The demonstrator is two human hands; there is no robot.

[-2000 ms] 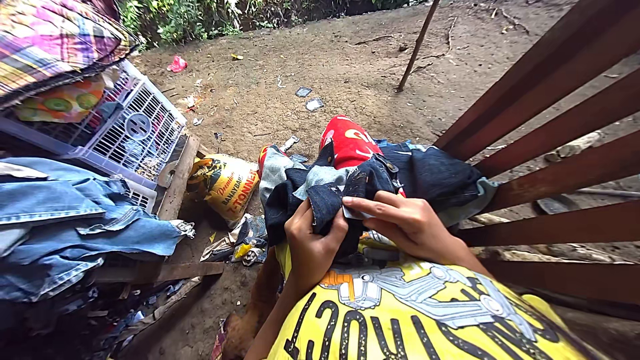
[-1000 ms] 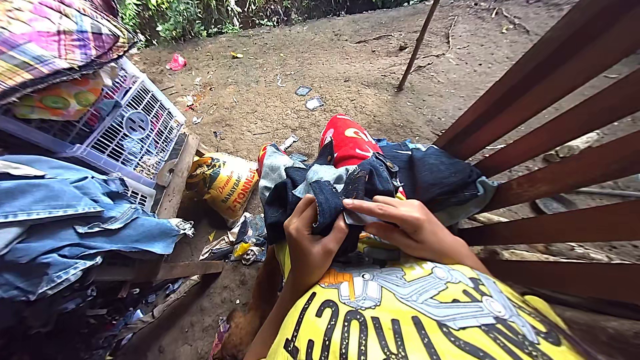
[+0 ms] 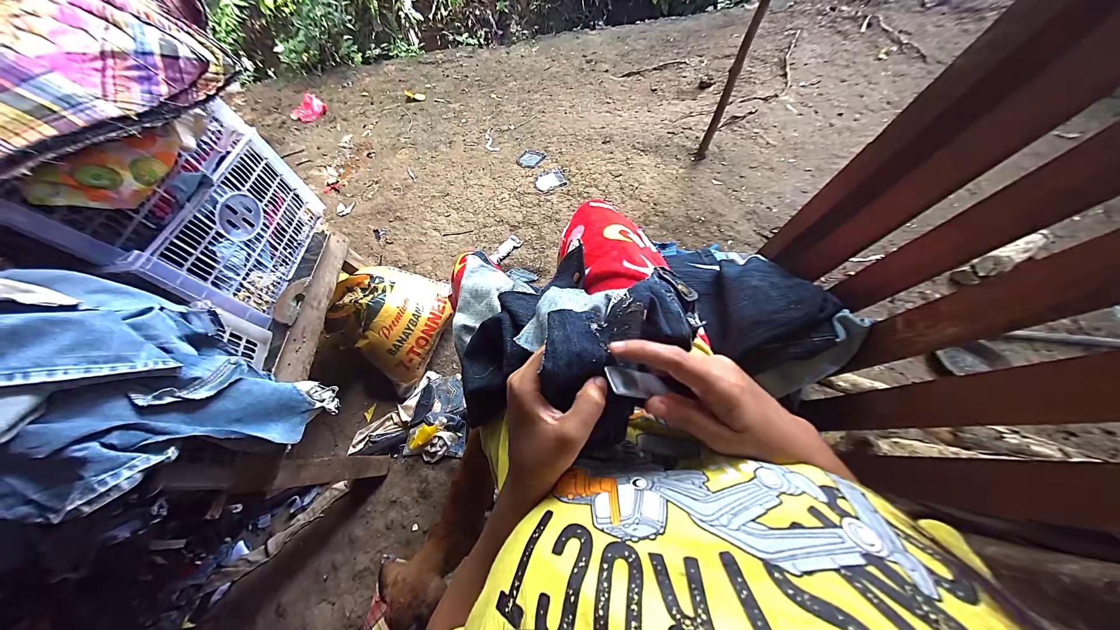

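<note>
Dark blue denim cloth lies bunched over the lap, its lighter inner side turned up in places. My left hand pinches a fold of it between thumb and fingers. In my right hand is a small flat metallic blade-like piece, its end against the denim beside my left thumb. Red printed cloth shows beyond the denim, and more dark denim spreads to the right of it.
Faded blue jeans lie on a wooden frame at the left, near a plastic crate of cloth. A printed sack and scraps are on the ground. Brown wooden slats stand at the right.
My right hand has turned, and the flat metallic piece now shows plainly between its fingers. My left hand stays at the denim fold.
</note>
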